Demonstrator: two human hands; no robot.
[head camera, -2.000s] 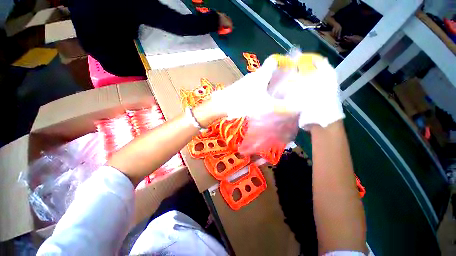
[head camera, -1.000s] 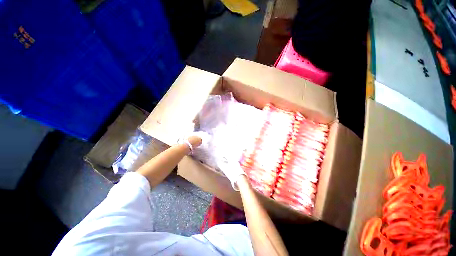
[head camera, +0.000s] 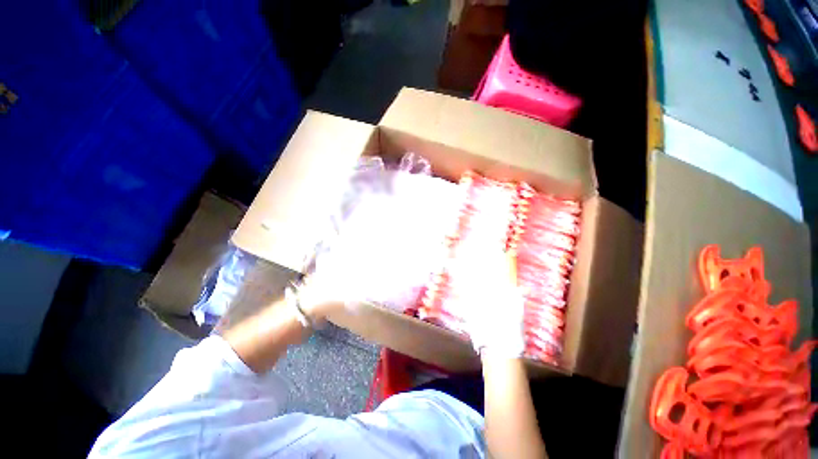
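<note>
The open brown carton (head camera: 430, 342) stands in front of me. Rows of bagged orange shells (head camera: 545, 269) fill its right part. Crumpled clear plastic bags (head camera: 363, 202) lie in its left part. My left hand (head camera: 336, 291), in a white glove, is at the plastic near the carton's front left; its fingers are washed out by glare. My right hand (head camera: 491, 309), also gloved in white, is over the bagged shells; its fingers blend into the bright film, so I cannot tell whether it grips any.
A heap of loose orange shells (head camera: 740, 359) lies on a cardboard sheet (head camera: 668, 260) at the right. A pink perforated basket or stool (head camera: 527, 88) is behind the carton. Blue bins or boxes (head camera: 134, 134) stand at the left. A smaller box (head camera: 179, 278) with plastic sits on the floor.
I have turned from the bench to the carton on the left. Since one second ago my right hand has moved right, from the plastic onto the bagged shells; my left hand has moved slightly nearer me.
</note>
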